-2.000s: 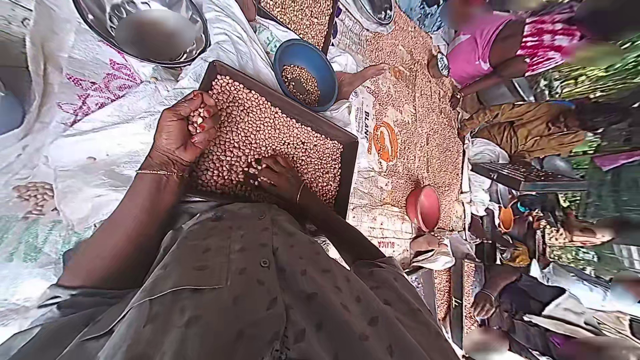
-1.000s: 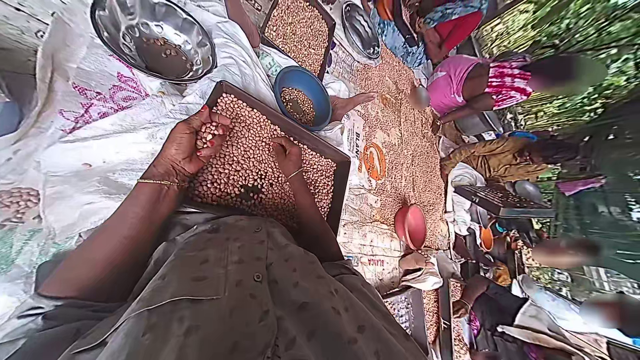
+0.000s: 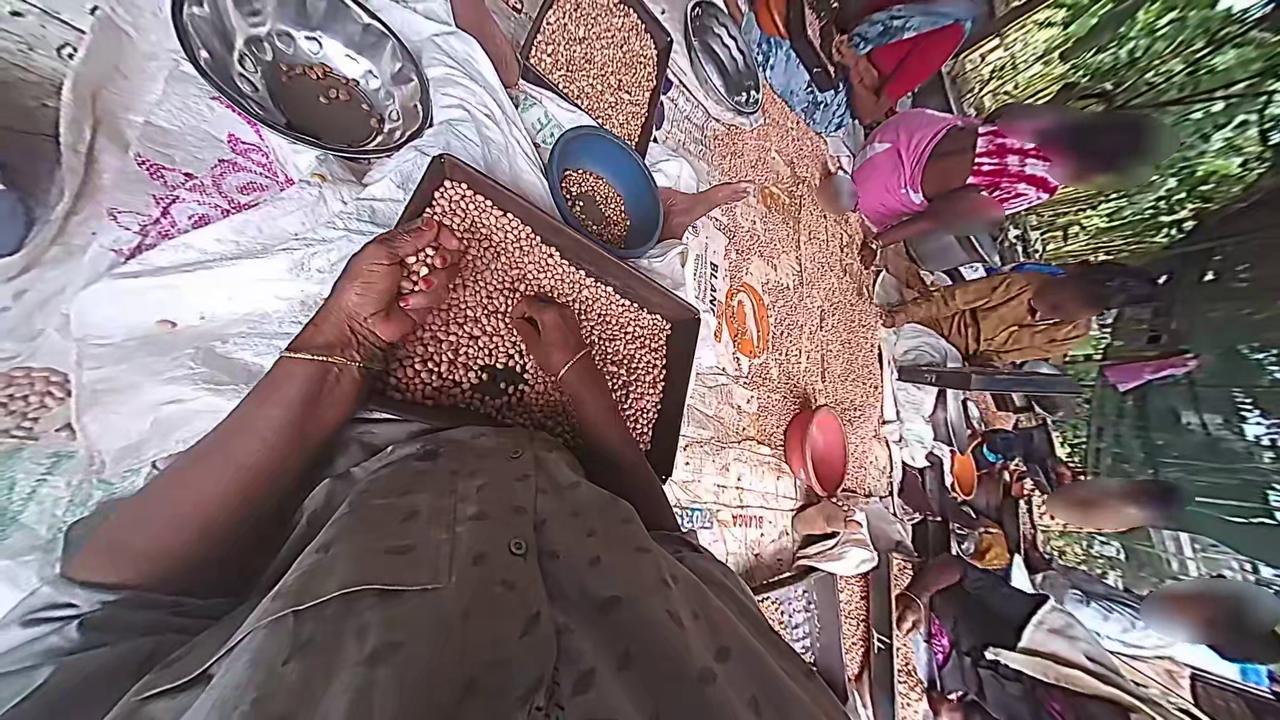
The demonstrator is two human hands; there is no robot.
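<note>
A dark rectangular tray (image 3: 690,375) full of shelled nuts (image 3: 600,310), which look like peanuts, lies across my lap. At the tray's left side my left hand (image 3: 385,285) is turned palm up and cups several nuts in its curled fingers. Over the middle of the tray, just above the nuts, is my right hand (image 3: 548,335), its fingers bent and drawn together. Whether a nut is pinched between them cannot be told. A small dark patch of tray bottom shows through the nuts left of my right wrist.
A blue bowl (image 3: 650,215) with some nuts touches or nearly touches the tray's far edge. Beyond are a steel basin (image 3: 415,110), another nut-filled tray (image 3: 660,40) and a bare foot (image 3: 705,205). Nuts are spread on sacks around a red bowl (image 3: 818,450). Several people sit at the right.
My right hand has lifted from low among the nuts near the dark patch and moved toward the tray's middle. My left hand stays at the left side with nuts in it.
</note>
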